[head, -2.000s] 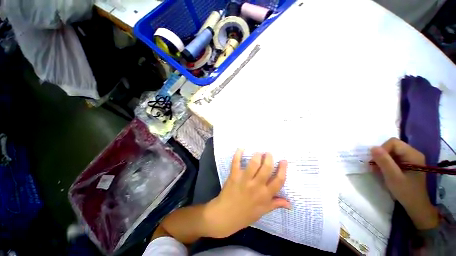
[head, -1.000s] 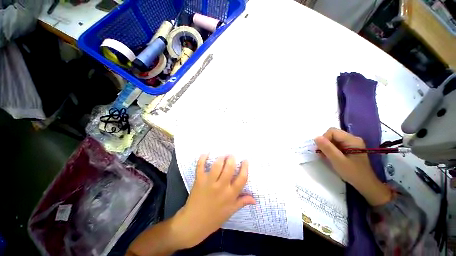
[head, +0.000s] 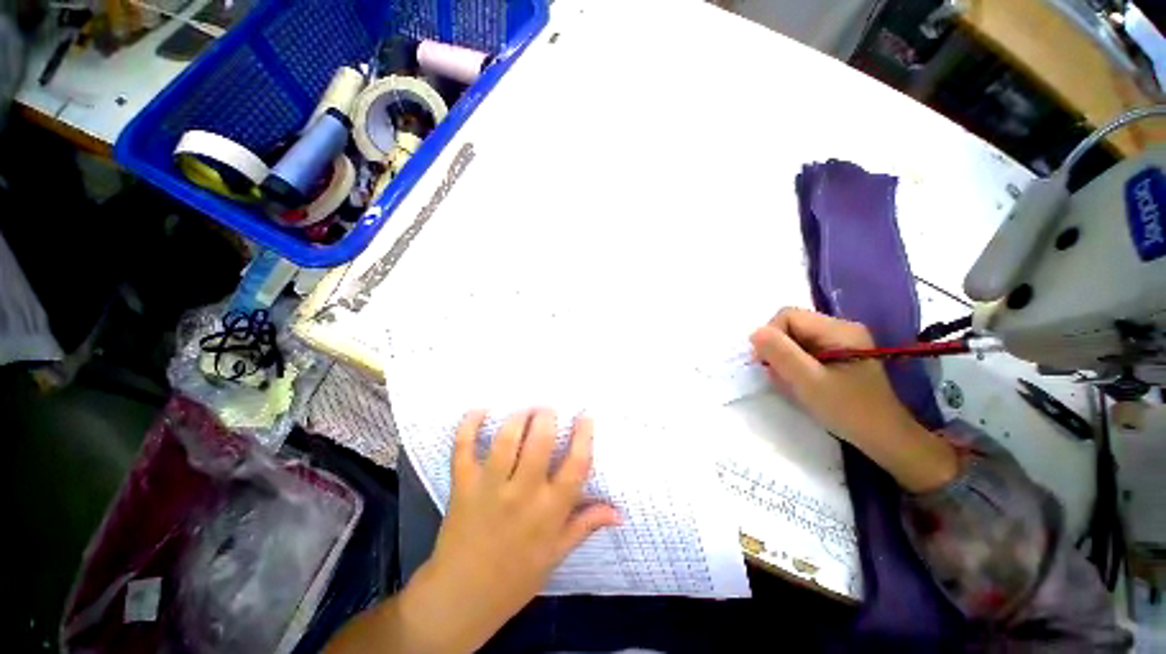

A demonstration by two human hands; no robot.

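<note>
A white printed form (head: pixel 652 511) with a dense ruled grid lies at the table's front edge, its upper part washed out by glare. My left hand (head: pixel 518 505) lies flat on it with the fingers spread, holding nothing. My right hand (head: pixel 850 396) holds a dark-red pencil (head: pixel 895 350); the hand rests to the right of the form. A second white paper (head: pixel 731 380) shows at the right hand's fingertips, with faint writing. The pencil's back end points right, towards the sewing machine head.
A purple fabric strip (head: pixel 859 249) passes behind and under my right forearm. The sewing machine head (head: pixel 1087 262) stands right, with snips (head: pixel 1056 409) below it. A blue basket (head: pixel 365 236) of tape and spools is upper left. A maroon bin (head: pixel 128 543) sits lower left.
The view has shifted right, so the table things appear further left and the machine head has come into view. My left hand stays on the form and my right hand still holds the pencil.
</note>
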